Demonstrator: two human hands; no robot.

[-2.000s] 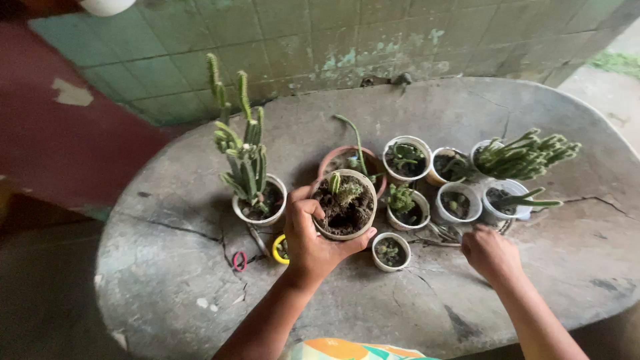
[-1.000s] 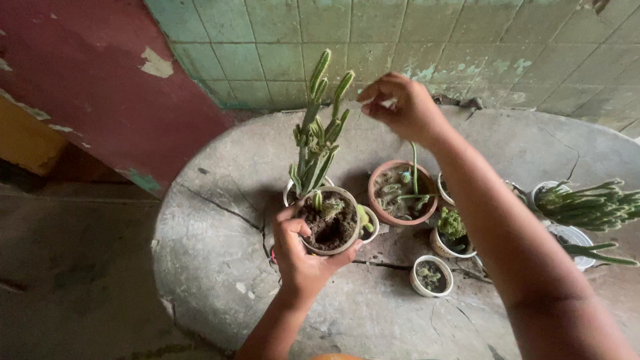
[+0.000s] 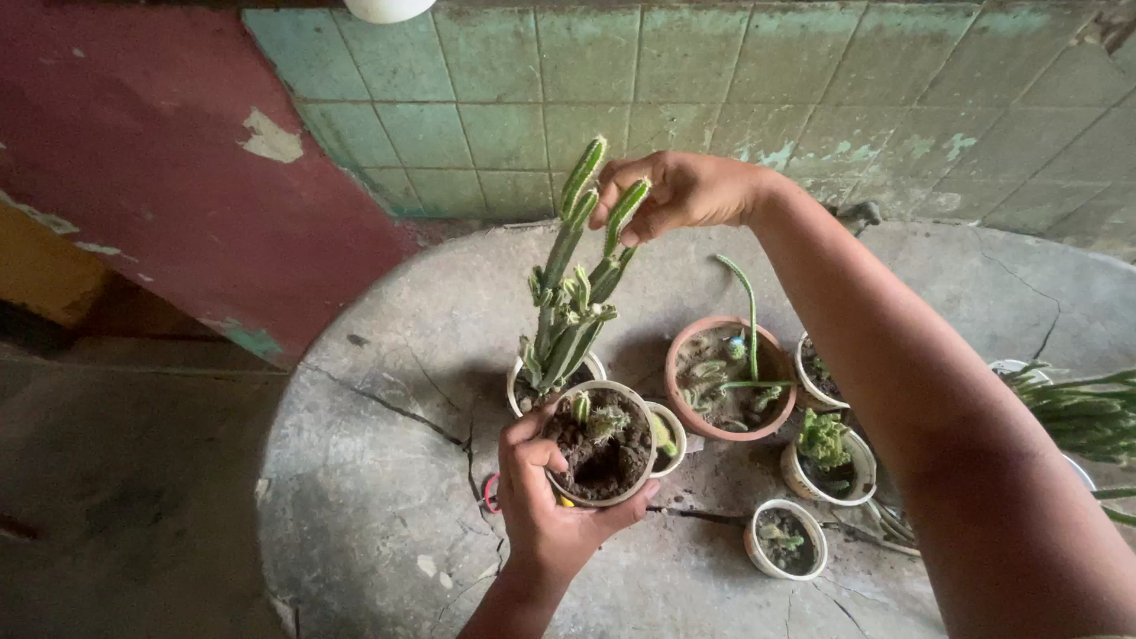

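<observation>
My left hand (image 3: 555, 497) holds a small round pot of dark soil (image 3: 602, 444) by its rim. Two little cactus pieces stand in that soil above a hollow. Behind it a tall branching columnar cactus (image 3: 568, 311) rises from a white pot (image 3: 595, 366). My right hand (image 3: 666, 197) is at the top of this cactus, thumb and fingers around one green stem tip (image 3: 627, 209); whether they press on it cannot be told. A small white pot with a yellow-green cactus (image 3: 666, 437) sits just right of the held pot.
A terracotta pot (image 3: 732, 426) with small cacti and a long thin stem stands right of centre. Several white potted succulents (image 3: 785, 540) and a bushy cactus (image 3: 1078, 413) are farther right. The concrete table (image 3: 373, 497) is cracked. A red ring (image 3: 492, 493) lies by my left hand. A tiled wall (image 3: 497, 106) is behind.
My right hand has gone from the pots at the right, up over the table, and left to the tall cactus's tip. My left hand keeps hold of the soil pot. The view has shifted left.
</observation>
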